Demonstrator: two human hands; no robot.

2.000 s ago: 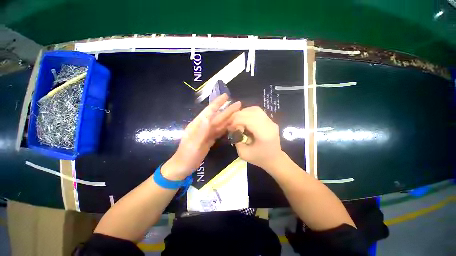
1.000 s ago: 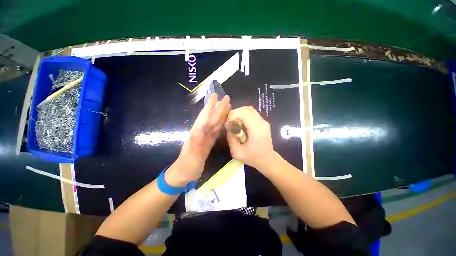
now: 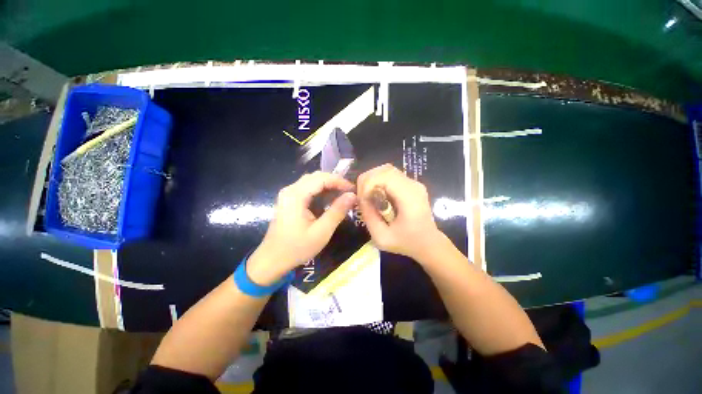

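My right hand (image 3: 396, 212) is closed around the small hand tool (image 3: 382, 203), whose rounded, pale and dark end sticks up out of the fist. My left hand (image 3: 304, 219) is beside it, thumb and forefinger brought together at the right hand's fingertips. Any small part between the fingertips is too small or hidden to tell. Both hands are over the black printed mat (image 3: 223, 154). The blue parts bin (image 3: 145, 188) at the left is filled with loose silver metal pieces (image 3: 91, 185), and a thin strand hangs over its right edge.
A pale yellow strip (image 3: 100, 141) lies on the metal pieces in the bin. White and tan tape (image 3: 474, 177) edges the mat. The dark green bench (image 3: 585, 192) carries short white tape strips. A brighter green surface (image 3: 346, 31) runs behind. A cardboard box (image 3: 58, 358) is below left.
My left hand's fingers, earlier extended and flat beside the right hand, have bent into a pinch and drawn back, uncovering the grey printed shape. My right hand still grips the tool.
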